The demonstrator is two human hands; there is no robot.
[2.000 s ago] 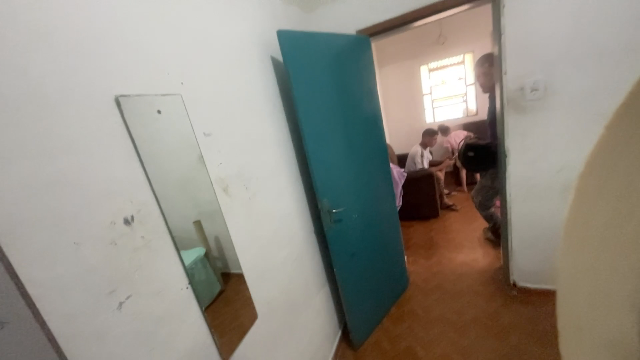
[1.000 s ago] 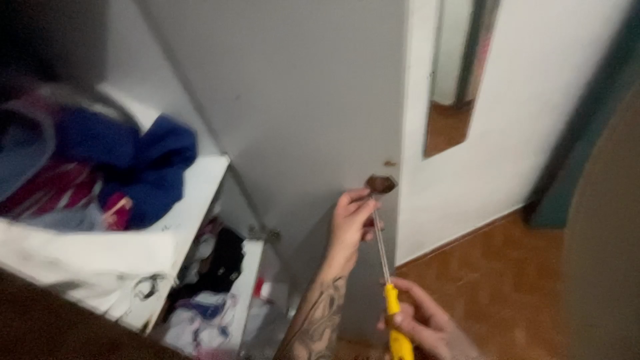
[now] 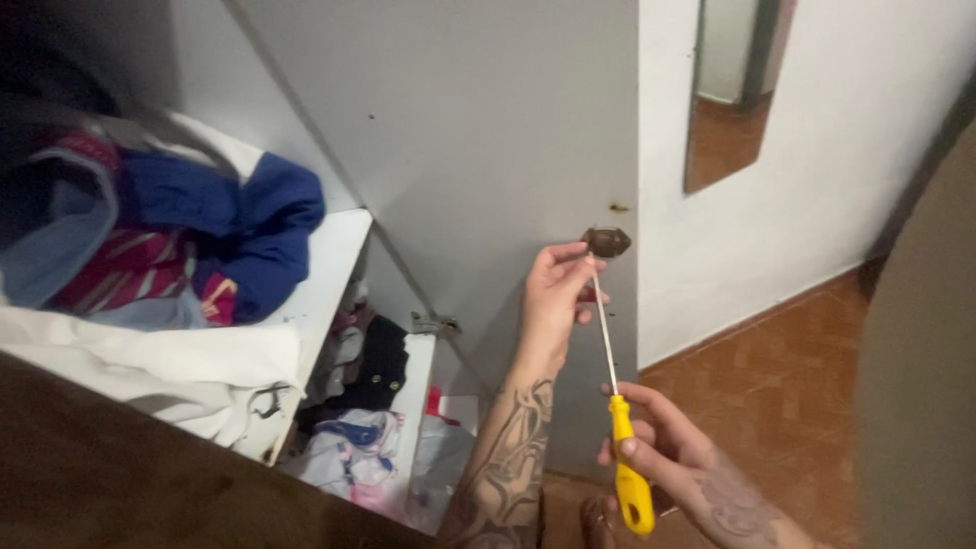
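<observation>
My right hand (image 3: 663, 442) grips the yellow handle of a screwdriver (image 3: 630, 473), whose long metal shaft points up toward my left hand. With fingertips, my left hand (image 3: 560, 282) holds a small dark brown fitting (image 3: 608, 241) by its left end, near the edge of the grey cabinet door (image 3: 473, 114). The screwdriver's tip is at my left fingertips, just below the fitting; whether it sits in a screw cannot be told. Above the fitting a small hole or mark (image 3: 619, 207) shows in the door.
Shelves (image 3: 343, 236) at left hold blue, maroon and white clothes (image 3: 259, 221), with more garments (image 3: 358, 450) lower down. A metal hinge (image 3: 436, 322) joins the open door. On the right are a wall mirror (image 3: 728, 130), a white wall and a reddish-brown floor (image 3: 747, 412).
The view has swung from a teal door and doorway to the open cabinet. Both hands and the screwdriver, out of view two seconds ago, hold nearly the same pose as one second ago.
</observation>
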